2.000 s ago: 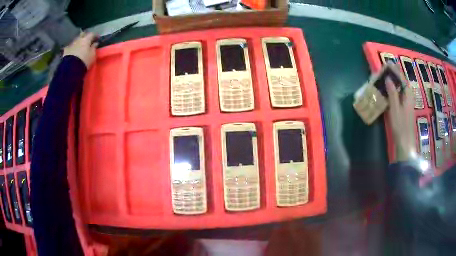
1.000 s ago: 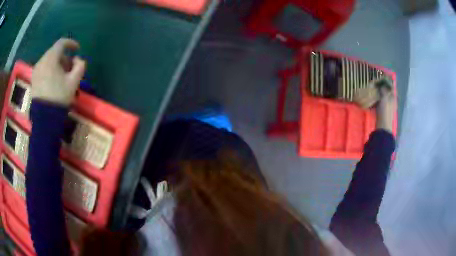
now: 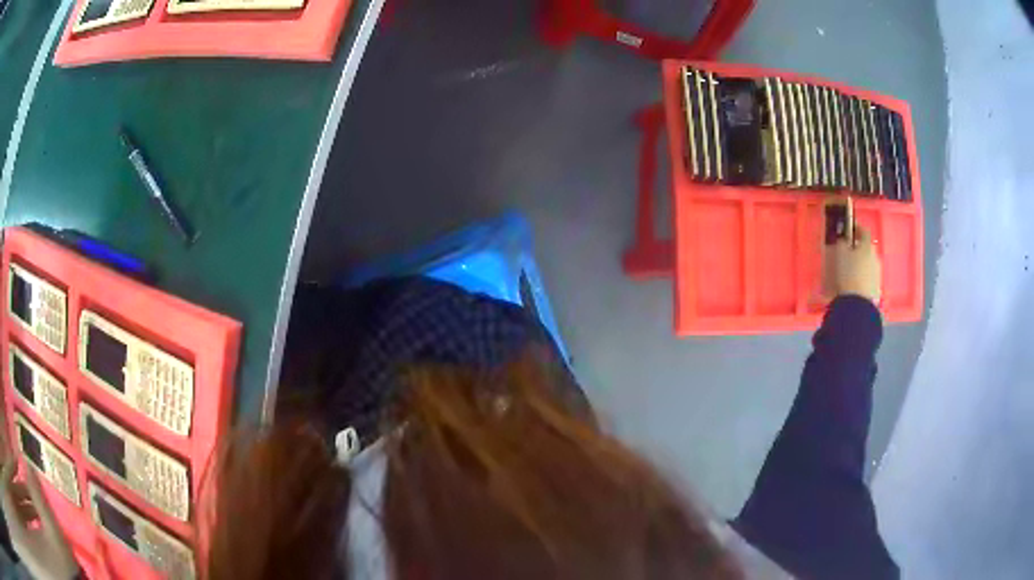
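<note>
My right hand (image 3: 854,272) has its fingers on a gold phone (image 3: 838,222) over a lower-row pocket of a red-orange tray (image 3: 711,323) at the right. The hand covers the phone's lower part. The tray's upper row holds many phones packed on edge, with one phone lying face up (image 3: 743,127) among them. My left hand (image 3: 36,530) is at the lower left edge, partly cut off, beside the bench tray (image 3: 215,340). That tray holds several gold phones (image 3: 142,372) face up with dark screens. Whether the left hand holds anything is not clear.
A black pen (image 3: 157,187) lies on the green bench, with a blue strip (image 3: 108,252) by the tray edge. Another tray (image 3: 204,40) is above it. A red stool (image 3: 649,198) is beside the right tray. A blue object (image 3: 482,266) and brown hair (image 3: 454,476) are near my body.
The view first swung right from the bench to the tray by the stool. Since then, my right hand has moved from the packed row to the lower pockets, and my left hand down to the lower left edge.
</note>
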